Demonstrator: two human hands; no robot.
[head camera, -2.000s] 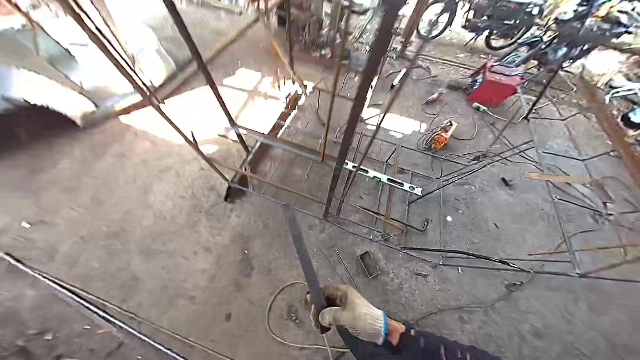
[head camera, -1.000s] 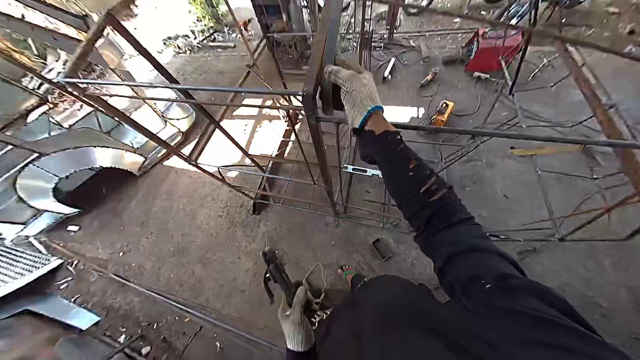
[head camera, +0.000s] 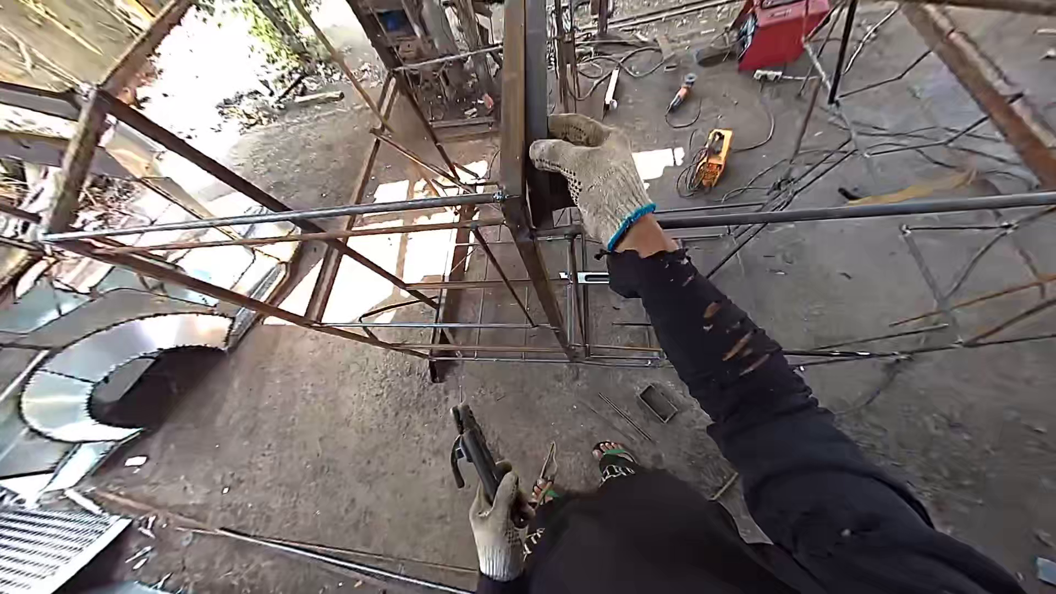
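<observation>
My right hand (head camera: 590, 169), in a knit work glove with a blue cuff, grips a flat dark steel bar (head camera: 537, 82) against the upright post (head camera: 513, 99) of a welded steel frame. Its thumb and fingers close around the bar near the joint with a horizontal rod (head camera: 858, 212). Lower down, my gloved left hand (head camera: 497, 528) holds a black welding electrode holder (head camera: 474, 445) by its handle, away from the frame. Whether an electrode sits in its jaws cannot be made out. Beyond my right wrist, a spirit level (head camera: 591, 278) lies partly hidden.
Rusty frame bars (head camera: 206, 177) cross the left and upper right. On the floor lie an orange tool (head camera: 712, 158) with cables, an angle grinder (head camera: 682, 92), a small rectangular metal piece (head camera: 657, 403) and curved sheet metal (head camera: 62, 400). A red machine (head camera: 780, 33) stands at the top.
Two seconds ago my right hand held the flat bar low, off the post; now the bar is up against the post. My left hand with the electrode holder came into view one second ago.
</observation>
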